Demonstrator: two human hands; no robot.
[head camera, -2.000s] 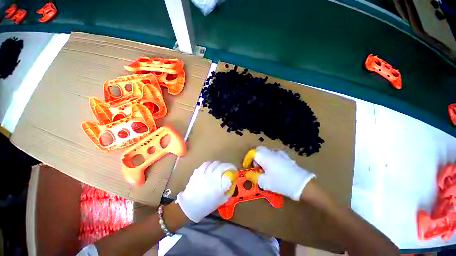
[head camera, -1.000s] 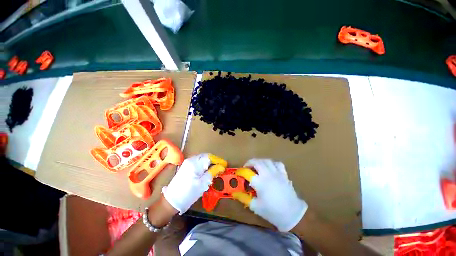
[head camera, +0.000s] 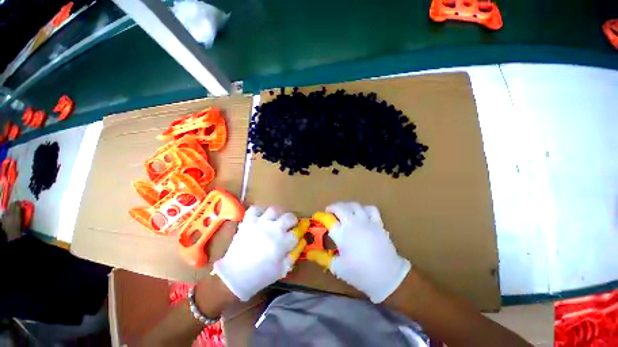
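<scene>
An orange controller shell (head camera: 316, 238) is held between my two hands at the near side of the cardboard work mat (head camera: 434, 223). My left hand (head camera: 261, 251) grips its left part and my right hand (head camera: 362, 251) grips its right part. Both wear white gloves with yellow fingertips. The hands cover most of the shell, and no pad is visible in the fingers. The heap of black rubber pads (head camera: 332, 132) lies on the mat beyond my hands.
Several orange shells (head camera: 181, 162) lie on the cardboard side sheet (head camera: 101, 217) at left. A carton (head camera: 135, 301) with packed shells is below. The green belt (head camera: 339, 41) carries spaced shells and a clear bag (head camera: 196, 20). Another person's hand (head camera: 11, 220) is at far left.
The view has shifted, so the bench and belt sit differently in the picture. My hands have come closer around the shell, covering more of it. Another person's hand now shows at far left.
</scene>
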